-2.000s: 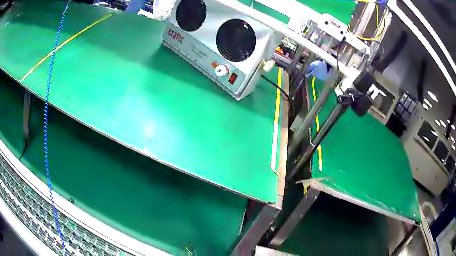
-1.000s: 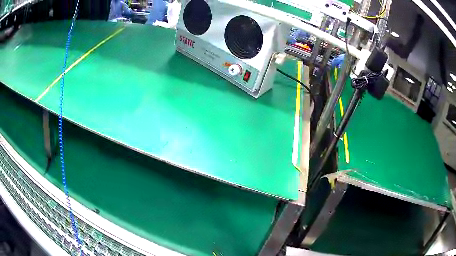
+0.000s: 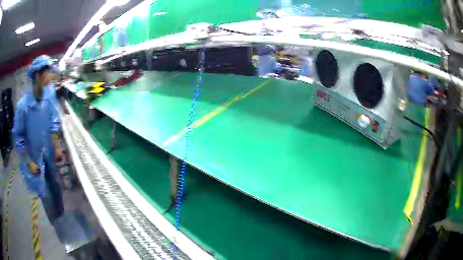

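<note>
Neither of my hands is in the picture. Nearest in front of me, a conveyor (image 3: pixel 122 213) with white rails runs from the bottom centre up to the upper left. Its bed is packed with small boards, blurred here. A blue coiled cord (image 3: pixel 189 127) hangs down in front of the green bench (image 3: pixel 243 147) and reaches the conveyor. A pale grey ionizing air blower (image 3: pixel 355 96) with two round black fans stands on the bench at the right.
A person in a blue smock and cap (image 3: pixel 38 132) stands left of the conveyor. A small metal stool (image 3: pixel 76 233) is in the aisle near yellow-black floor tape (image 3: pixel 34 228). A green lower shelf (image 3: pixel 218 218) lies under the bench. Other blue-clothed people show behind it.
The view has swung to the left. The blower, cord and bench have shifted right in the picture. The person, stool and aisle have come into view at the left.
</note>
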